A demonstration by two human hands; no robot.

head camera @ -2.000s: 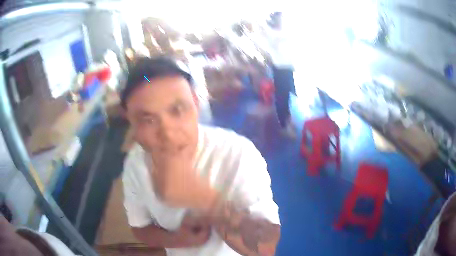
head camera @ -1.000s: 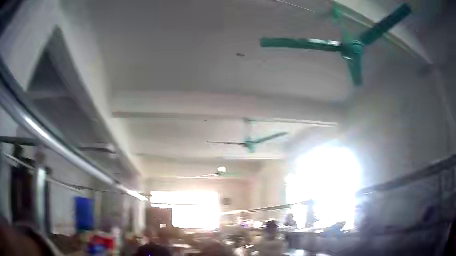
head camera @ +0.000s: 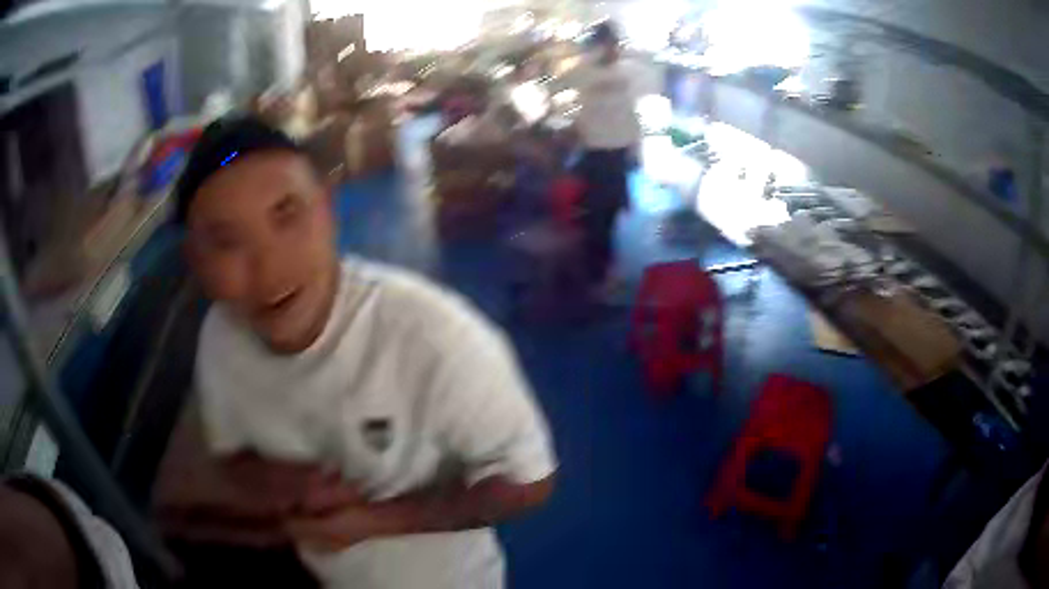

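Note:
Neither of my hands is in the picture. Only parts of my sleeves and arms show at the lower left and lower right edges. Nearest in front of me, a person in a white T-shirt [head camera: 403, 403] leans beside the bench at the left, with both forearms low in front of the body. The frame is blurred, and I cannot tell whether that person holds anything. No work piece shows near me.
Two red stools [head camera: 679, 322] stand on the blue floor [head camera: 598, 460]. At the right, a long bench bears white parts [head camera: 822, 236] and flat brown cardboard [head camera: 903, 334]. Another person [head camera: 604, 150] stands farther back. A metal upright [head camera: 69, 426] rises at the left.
One second ago the view showed the ceiling and green fans; now it faces the person and floor again. Compared with two seconds ago, the person's hand has dropped from the face to the waist.

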